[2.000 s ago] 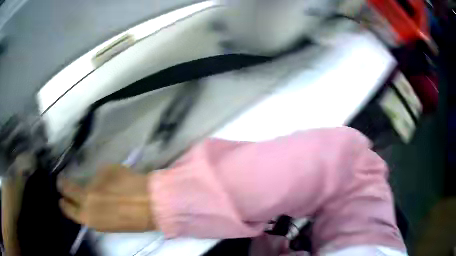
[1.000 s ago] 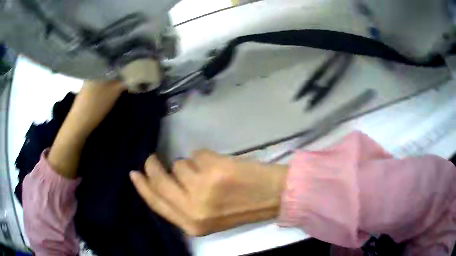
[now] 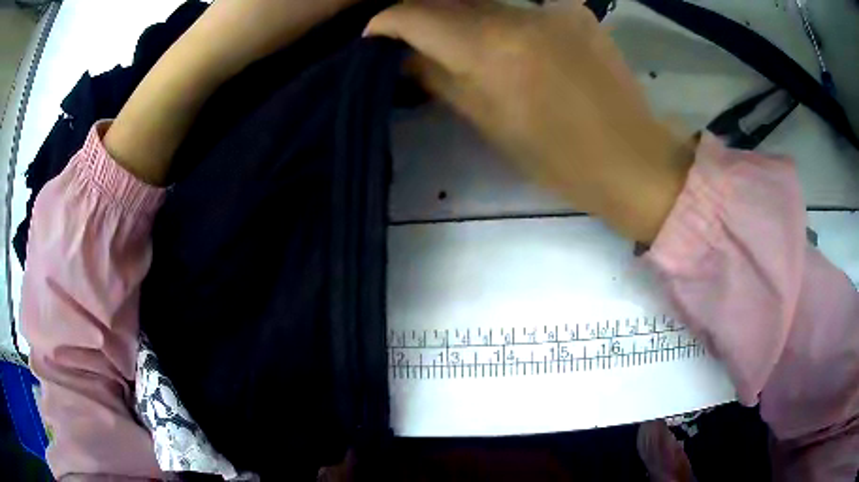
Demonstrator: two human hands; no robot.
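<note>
The black garment point(image 3: 254, 254) lies across the left of the machine table, with a ridged band point(image 3: 363, 254) running down its right edge. My left hand point(image 3: 273, 19) reaches over the garment's upper part; its fingers are cut off by the top edge. My right hand point(image 3: 546, 104) is at the garment's upper right, slightly blurred, with fingertips at the band's top; its grip is partly hidden. The black binding tape point(image 3: 753, 52) lies at upper right. Dark thread snips point(image 3: 753, 118) lie near my right sleeve. The needle is not in view.
The white table point(image 3: 509, 273) has a printed ruler scale point(image 3: 556, 348) along its front. A black-and-white patterned fabric point(image 3: 174, 424) shows below my left sleeve. A blue object point(image 3: 21, 405) is at the lower left edge.
The view has shifted, so the machine head has left the picture. My right hand has moved from the garment's lower part up to the top of its band.
</note>
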